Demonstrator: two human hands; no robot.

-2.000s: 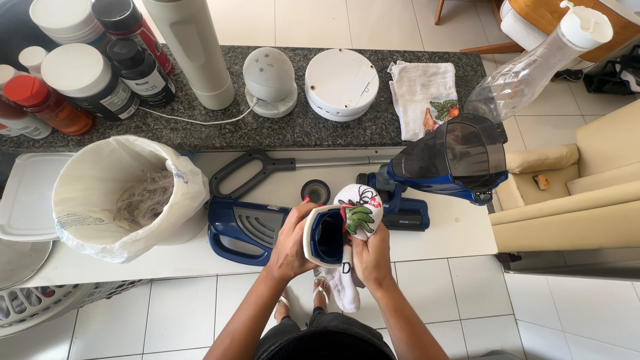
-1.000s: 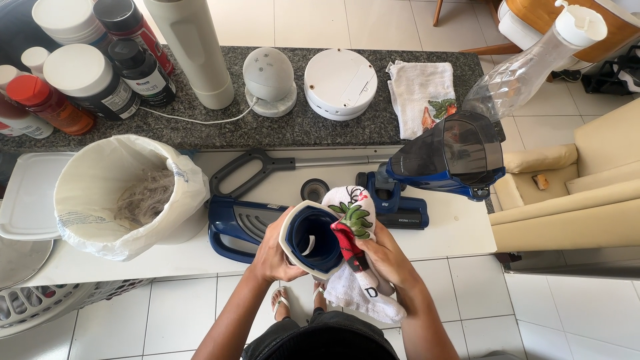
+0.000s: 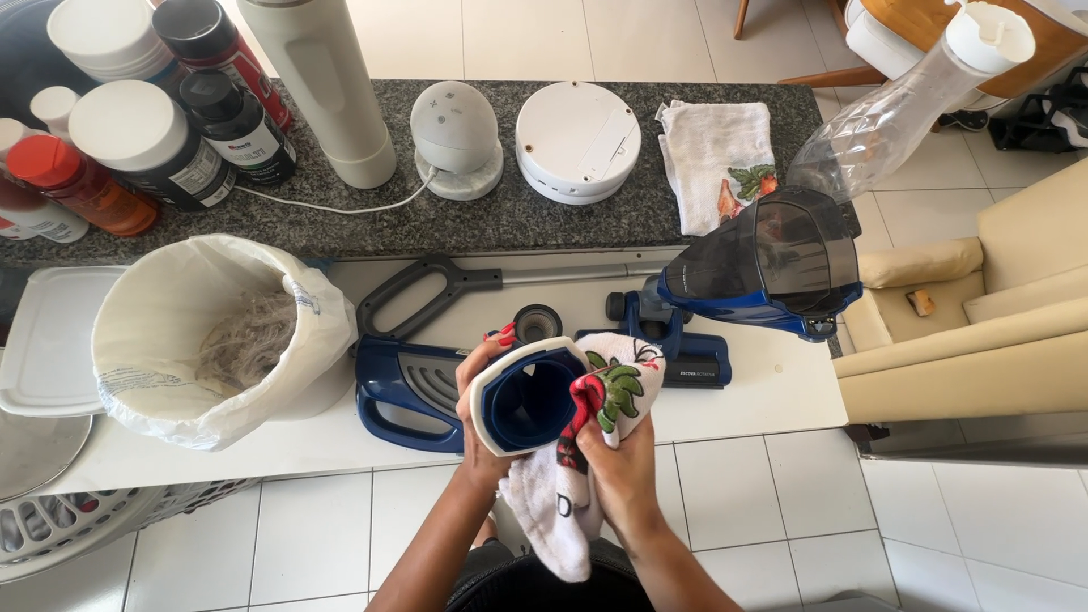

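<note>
My left hand grips a blue plastic vacuum part with a cream rim, its hollow opening facing up toward me. In my right hand is a bunched white cloth with a printed pattern, held against the part's right rim. Just beyond the hands lie the blue vacuum body, a small round dark part and a blue floor head. A translucent dust container rests at the right, overlapping the granite edge.
A lined bin with grey dust stands at left beside a white lid. Bottles, a smart speaker, a round white device, a folded cloth and a clear bottle line the granite counter. A grey handle lies below.
The cloth, earlier bunched mostly above the part's right side, now hangs down lower from my right hand. The part's opening has turned to show more of its inside.
</note>
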